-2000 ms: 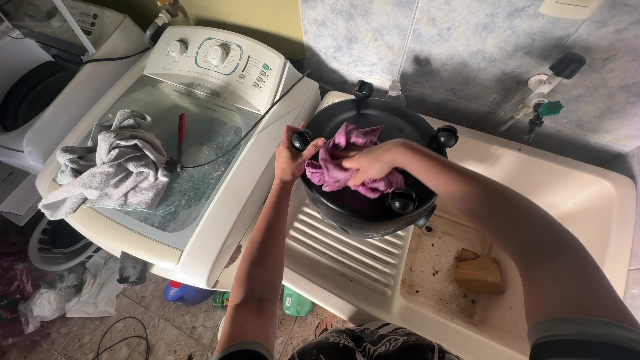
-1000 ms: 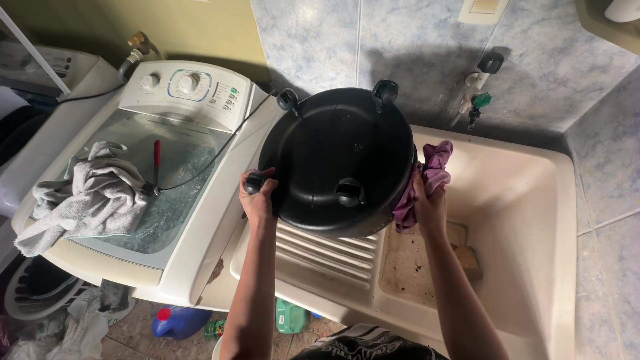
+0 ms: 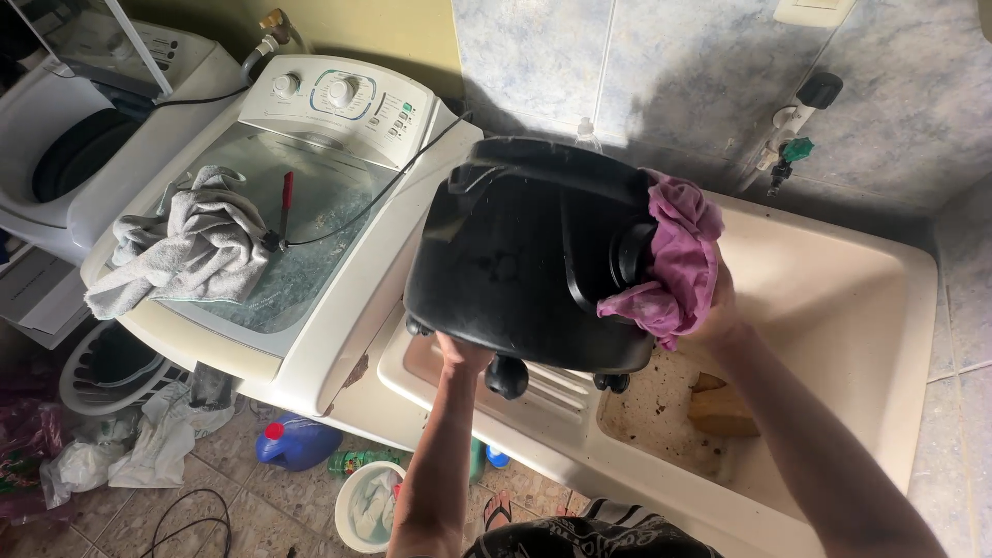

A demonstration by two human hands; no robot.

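Note:
A black plastic container with caster wheels (image 3: 504,256) is held up over the ribbed washboard of the laundry sink, turned so its side faces me. My left hand (image 3: 463,353) grips its lower edge near a caster, the fingers partly hidden beneath it. A crumpled purple cloth (image 3: 686,256) lies against the container's right side, by a round black fitting. My right hand (image 3: 717,302) presses and holds this cloth there, its fingers mostly covered by the fabric.
The cream laundry sink (image 3: 837,310) holds a brownish block (image 3: 721,411) and dirt specks. Left stands a washing machine (image 3: 341,93) with a grey towel (image 3: 201,240) and red-handled tool (image 3: 287,194) on its lid. A tap (image 3: 787,147) juts from the tiled wall. Bottles and a white bucket (image 3: 370,508) are below.
The black container has been tipped from showing its wheeled face to showing its side. My right hand has gone from wiping that face to the container's right side with the cloth.

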